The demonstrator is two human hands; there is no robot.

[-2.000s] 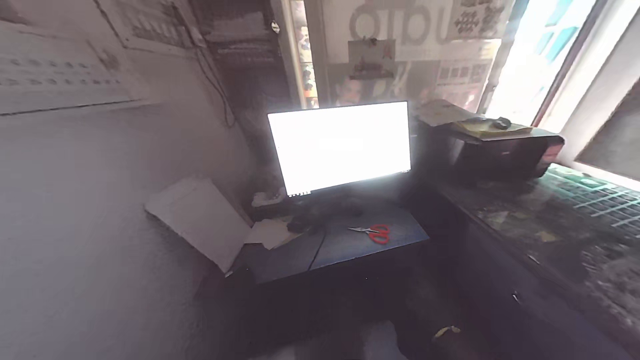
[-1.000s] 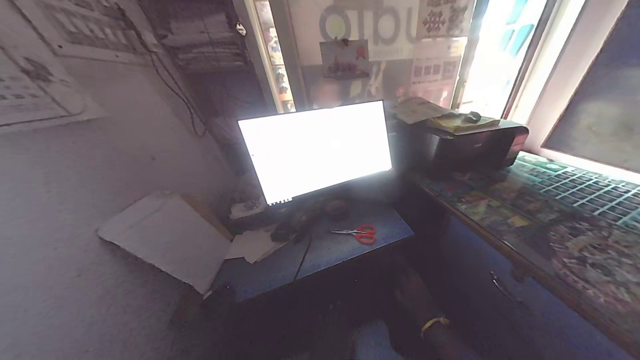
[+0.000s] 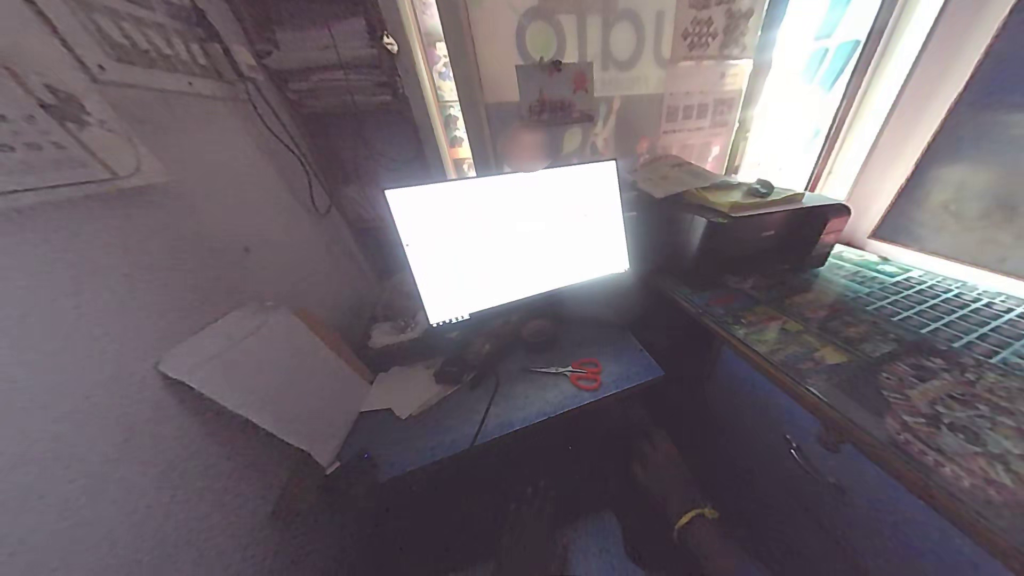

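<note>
In deep shadow below the desk's front edge is my right hand (image 3: 658,462), with a yellow band on its wrist. Its fingers are too dark to read. Left of it, a dim shape low in the frame looks like my left hand (image 3: 530,512); what it holds, if anything, cannot be told. Above them on the blue desk (image 3: 532,404) lie scissors with red handles (image 3: 586,374), their blades pointing left. Behind the scissors, a monitor (image 3: 512,240) glows bright white. Loose papers (image 3: 406,388) and a small dark object (image 3: 452,370) sit on the desk's left part.
A large white folder or sheaf of paper (image 3: 268,376) leans at the left by the wall. At the right, a counter with a patterned top (image 3: 792,336) carries a black printer (image 3: 756,240) with papers on it. A cable (image 3: 486,408) crosses the desk.
The view has shifted, and more of my right forearm with the yellow band now shows at the bottom. The scissors and papers stay in place on the desk.
</note>
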